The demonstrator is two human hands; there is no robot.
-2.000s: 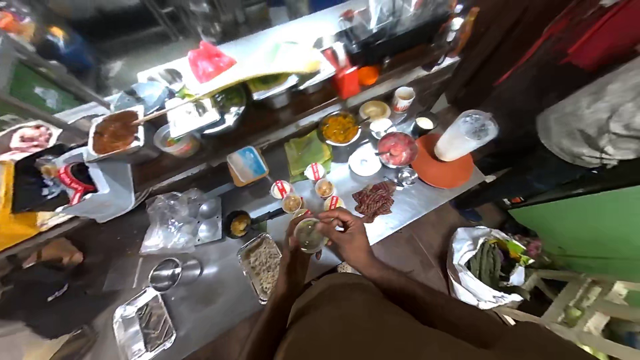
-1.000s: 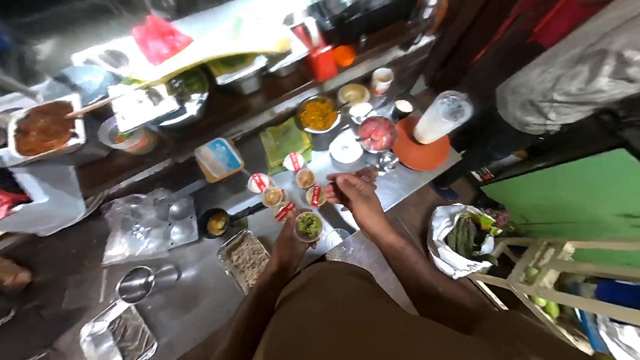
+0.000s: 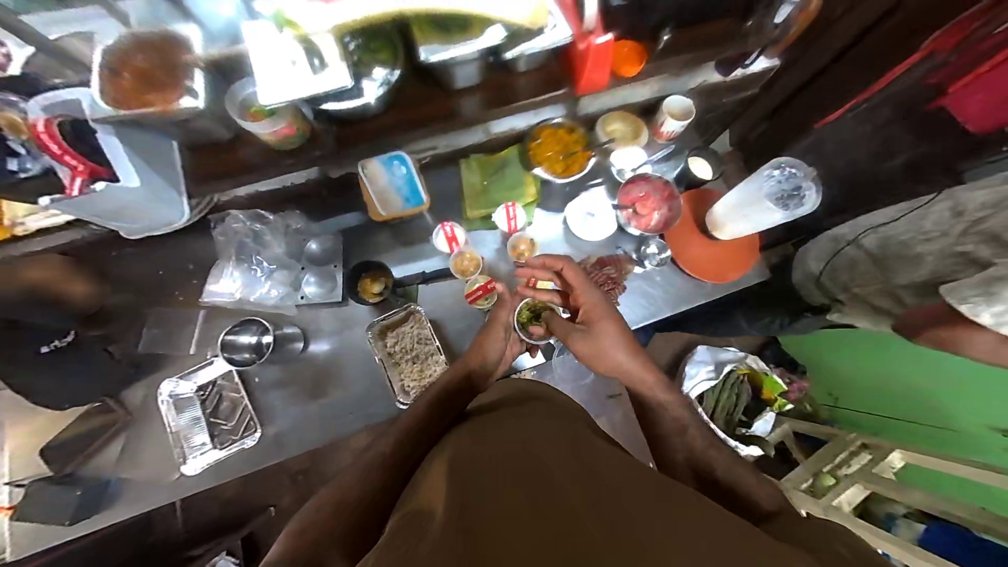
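My left hand [image 3: 498, 335] holds a small plastic cup [image 3: 535, 319] with green food inside. The fingers of my right hand [image 3: 587, 323] reach into the cup from the right; whether they pinch any food cannot be told. Just beyond stand several small cups, some with red-and-white labels [image 3: 480, 291] on their lids, others showing light brown contents, such as the one at the left [image 3: 465, 263]. Left of my hands lies a foil tray of crumbly pale food [image 3: 408, 353]. Dark red strips [image 3: 606, 277] lie right of my right hand.
Across the steel counter [image 3: 315, 394] stand an empty foil tray [image 3: 209, 416], a steel cup [image 3: 246, 342], a plastic bag [image 3: 256, 260], a small pan [image 3: 370, 282], green leaves [image 3: 498, 183], bowls of yellow [image 3: 559, 150] and pink food [image 3: 649, 203], and an orange plate [image 3: 713, 244]. People stand at both sides.
My right hand was off to the right of the cup one second ago; now its fingers are at the cup. Two seconds ago both hands were on the cup and no green food showed in it.
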